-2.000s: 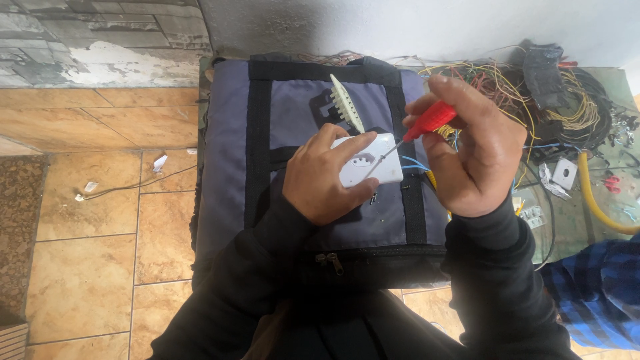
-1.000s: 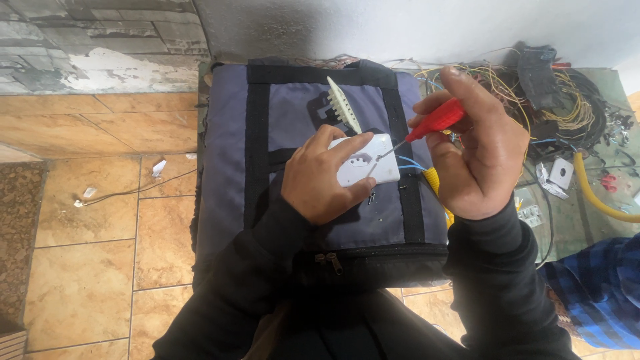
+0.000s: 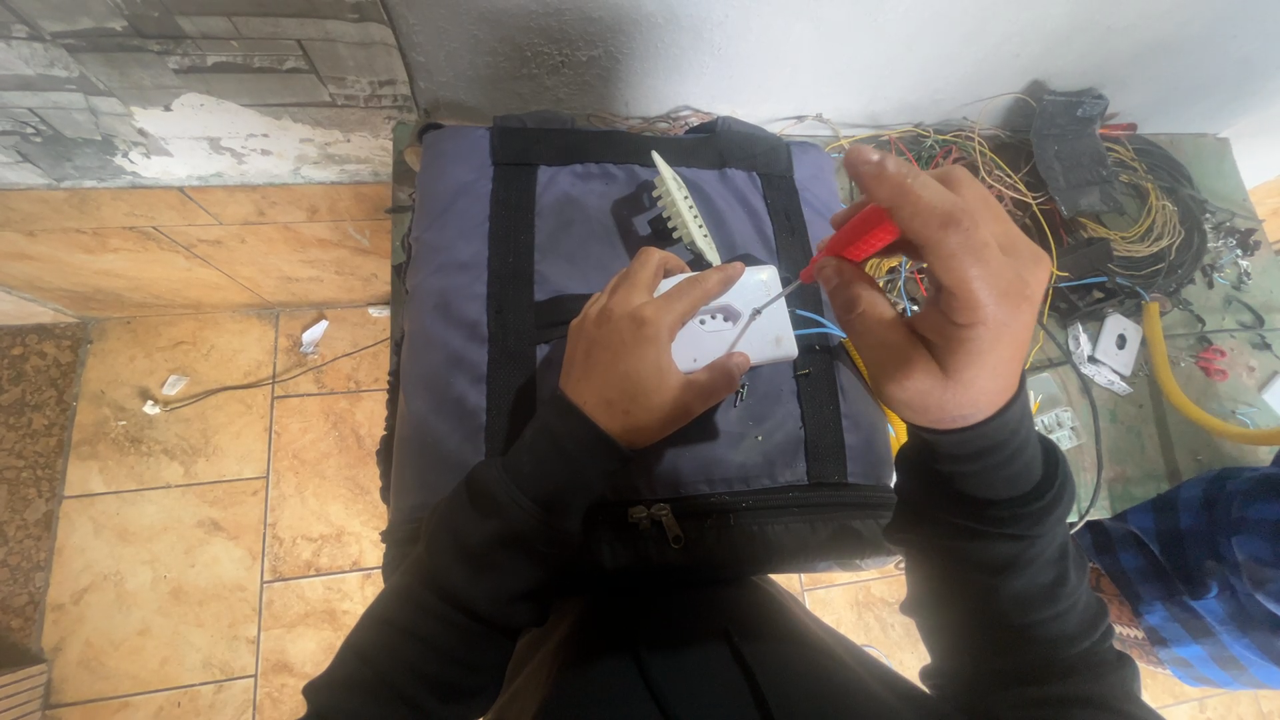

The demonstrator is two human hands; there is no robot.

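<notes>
A white power socket faceplate (image 3: 770,335) lies over the grey fabric bag, and my left hand (image 3: 645,350) grips it by its left part, thumb at the lower edge. In my right hand (image 3: 935,290) is a screwdriver with a red handle (image 3: 850,240); its shaft slants down to a screw on the faceplate, right of the socket opening. Blue wires (image 3: 820,325) and a yellow corrugated conduit (image 3: 893,425) come out at the plate's right side. Behind it a pale toothed plastic piece (image 3: 683,205) stands tilted. Small screws (image 3: 741,390) lie on the bag below the plate.
The bag (image 3: 640,460) rests on a greenish table (image 3: 1140,480). Tangled wires (image 3: 1140,210), another white faceplate (image 3: 1118,343), a yellow hose (image 3: 1170,390) and red-handled scissors (image 3: 1212,362) are on the right. A person's blue plaid sleeve (image 3: 1200,570) is at lower right. A wall stands behind.
My right hand and the screwdriver have shifted slightly, and the fingers have changed their pose around the red handle. My left hand stays on the faceplate.
</notes>
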